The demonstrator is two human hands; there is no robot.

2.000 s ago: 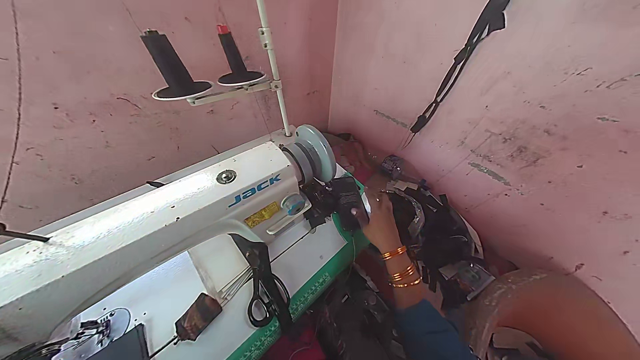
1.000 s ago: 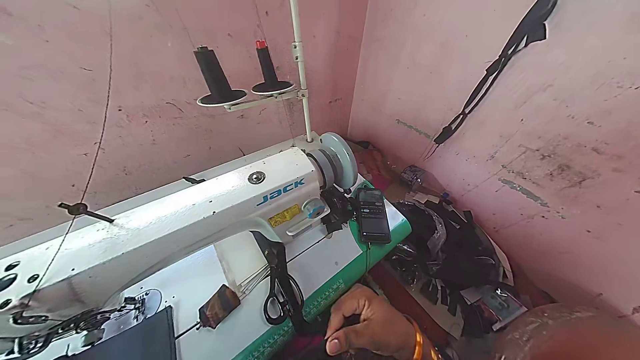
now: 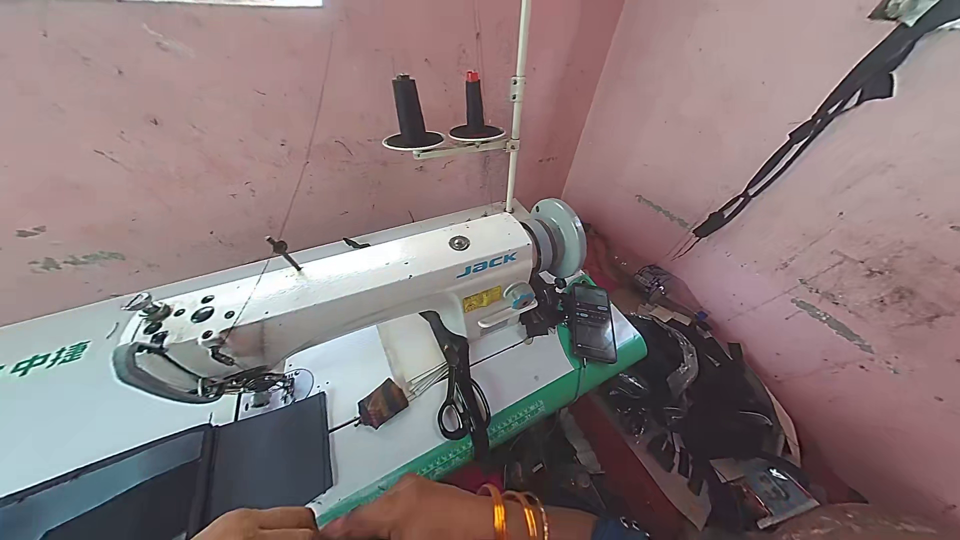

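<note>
At the bottom edge, my right hand (image 3: 405, 510), with gold-coloured bangles at the wrist, is beside my left hand (image 3: 259, 525). Both are partly cut off by the frame, and what their fingers do is hidden. Just above my left hand lies a dark fabric piece with a seam (image 3: 270, 457), its upper edge near the needle area of a white Jack sewing machine (image 3: 375, 277). A smartphone (image 3: 592, 322) rests at the right end of the machine table. Black-handled scissors (image 3: 454, 405) and a black strap (image 3: 476, 427) lie near the table's green front edge.
Two dark thread cones (image 3: 409, 112) stand on a holder behind the machine. A small patterned pouch-like thing (image 3: 382, 403) lies on the table. Black material and plastic (image 3: 712, 390) are heaped at the right. Black strips (image 3: 802, 135) hang on the pink wall.
Two seconds ago my right hand was at the phone; it has moved left, away from it, to the table's front edge. My left hand has come into view, and the view has swung left.
</note>
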